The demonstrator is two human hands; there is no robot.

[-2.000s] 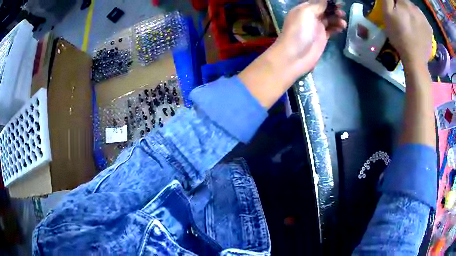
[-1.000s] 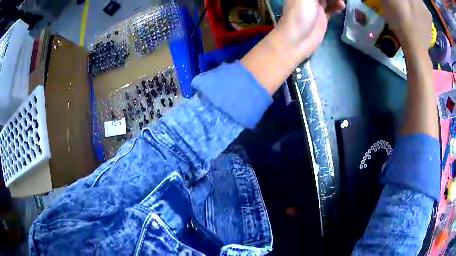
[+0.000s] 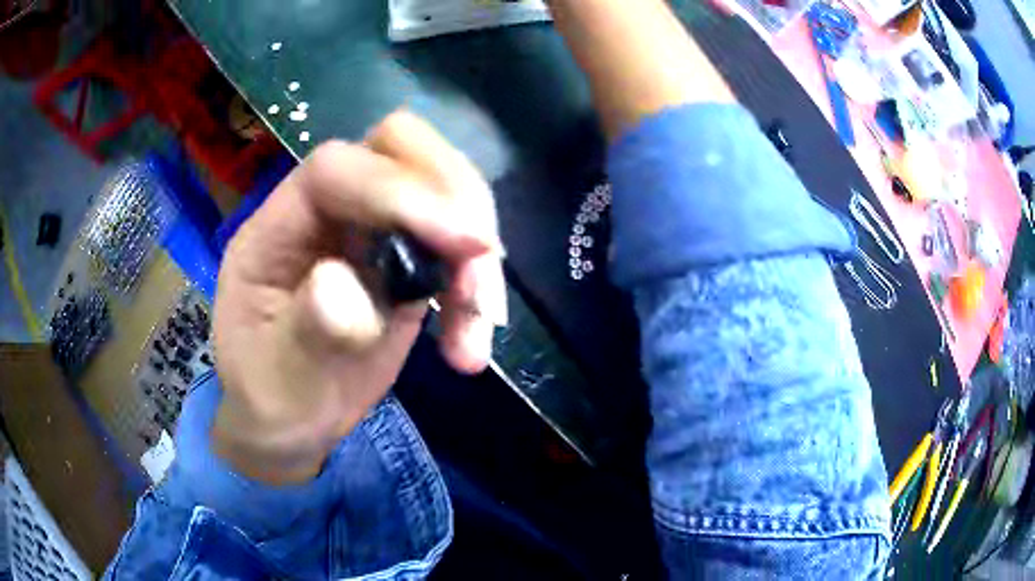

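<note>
My left hand (image 3: 352,272) is raised over the bench edge at the centre left, slightly blurred. Its fingers grip a small glossy black earbud housing (image 3: 411,268), partly hidden by the fingers. My right forearm reaches up across the bench and is cut off by the top edge, so my right hand is out of the picture. The polisher's white base (image 3: 465,17) shows only in part at the top edge.
Small white rings (image 3: 583,233) lie in a curve on the black mat, with white bits (image 3: 297,114) on the bench. Blister trays (image 3: 176,352) are at left, a foam tray (image 3: 34,533) at lower left. Yellow-handled pliers (image 3: 910,468) and a pink sheet (image 3: 908,170) are at right.
The view has swung to the right. My left hand has come back from the polisher, nearer the camera, with the black piece now plainly visible. My right hand has left the picture at the top.
</note>
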